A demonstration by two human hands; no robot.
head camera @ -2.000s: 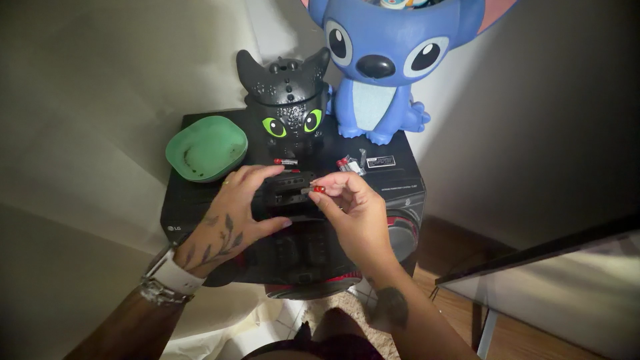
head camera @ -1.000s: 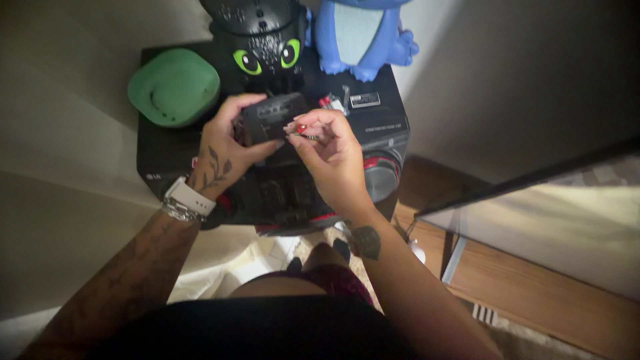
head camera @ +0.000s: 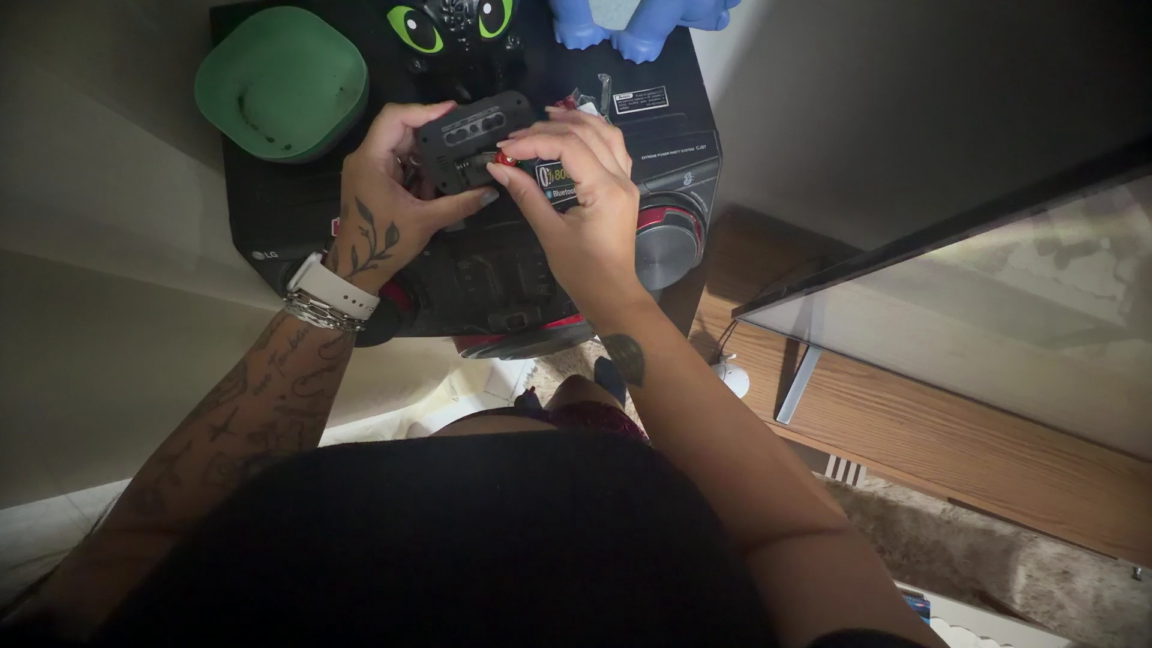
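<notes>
My left hand [head camera: 389, 184] grips a small black plastic device [head camera: 468, 135] by its left side, thumb along the lower edge. An open recess shows on the face turned up to me. Between the thumb and fingertips of my right hand [head camera: 580, 193] is a small red battery [head camera: 507, 158], held at the recess; how far it sits inside cannot be told. Both hands are above a black LG party speaker [head camera: 630, 148]. Behind my right fingers, a clear and red plastic wrapper [head camera: 589, 101] lies on the speaker top.
A green bowl [head camera: 279, 81] with dark specks stands at the speaker's back left. Behind the device is a black dragon figure [head camera: 463, 40] with green eyes; a blue figure's feet [head camera: 639, 31] are right of it. A television [head camera: 990, 270] stands on a wooden cabinet [head camera: 945, 387] at right.
The device's recessed face has been tilted up toward me since the oldest frame, where it was held lower and flatter. The red battery remains in my right fingers. The view has shifted downward.
</notes>
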